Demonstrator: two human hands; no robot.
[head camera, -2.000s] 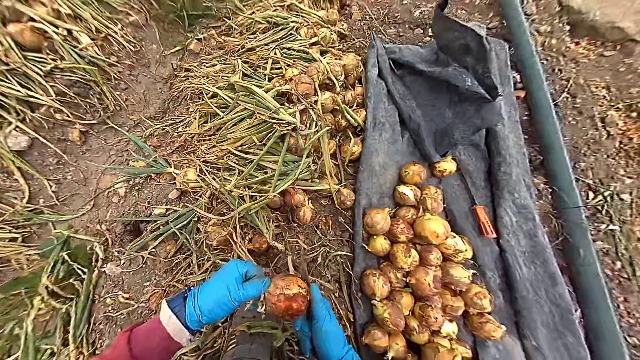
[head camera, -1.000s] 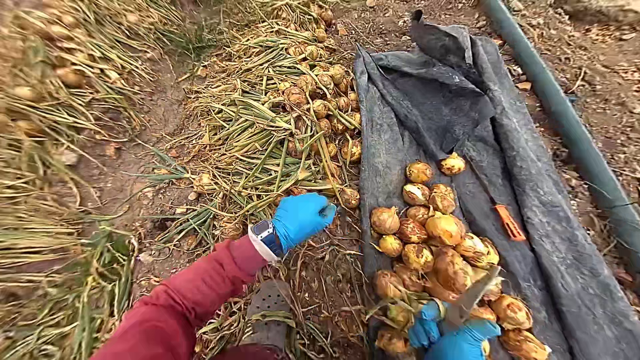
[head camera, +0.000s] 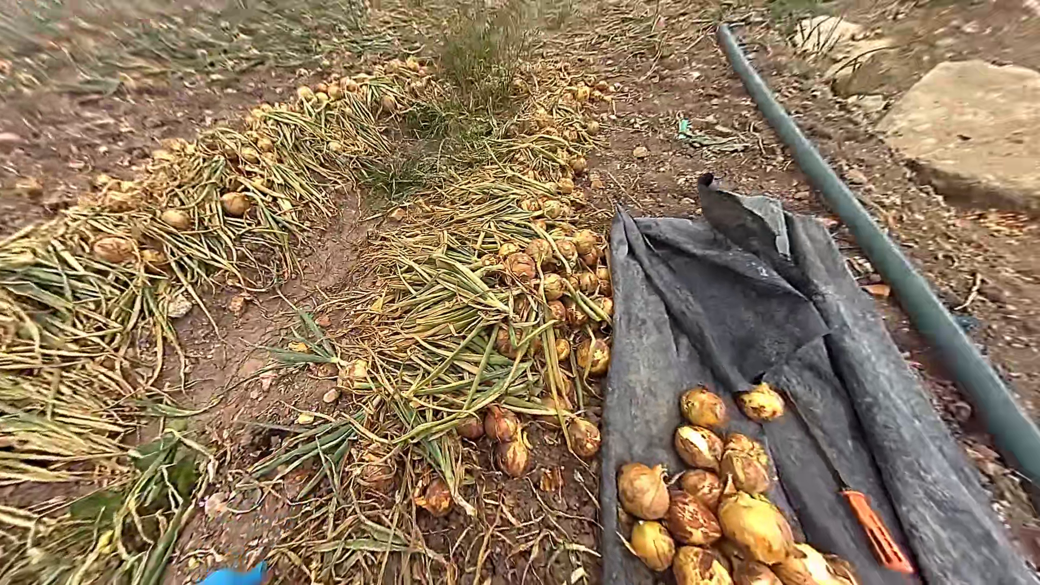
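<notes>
Only a scrap of my left hand (head camera: 234, 574), in a blue glove, shows at the bottom edge, over soil and dry leaves; what it holds, if anything, is hidden. My right hand is out of view. Trimmed onions (head camera: 756, 526) lie heaped on a dark fabric sheet (head camera: 650, 357) at the lower right. Beside them on the sheet rests a tool with an orange handle (head camera: 877, 532) and a thin dark shaft. Left of the sheet, onions (head camera: 520, 266) with long drying leaves (head camera: 439, 325) still attached lie in a row on the ground.
A second row of onions with leaves (head camera: 236, 203) runs along the left, past a strip of bare soil (head camera: 268, 333). A long grey-green pipe (head camera: 886, 252) lies right of the sheet. Large flat rocks (head camera: 967, 126) sit at the upper right, and grass (head camera: 479, 73) grows at the back.
The view has tilted up. My right hand, over the onion heap with a blade one second ago, has left the view. Two seconds ago both hands were at an onion.
</notes>
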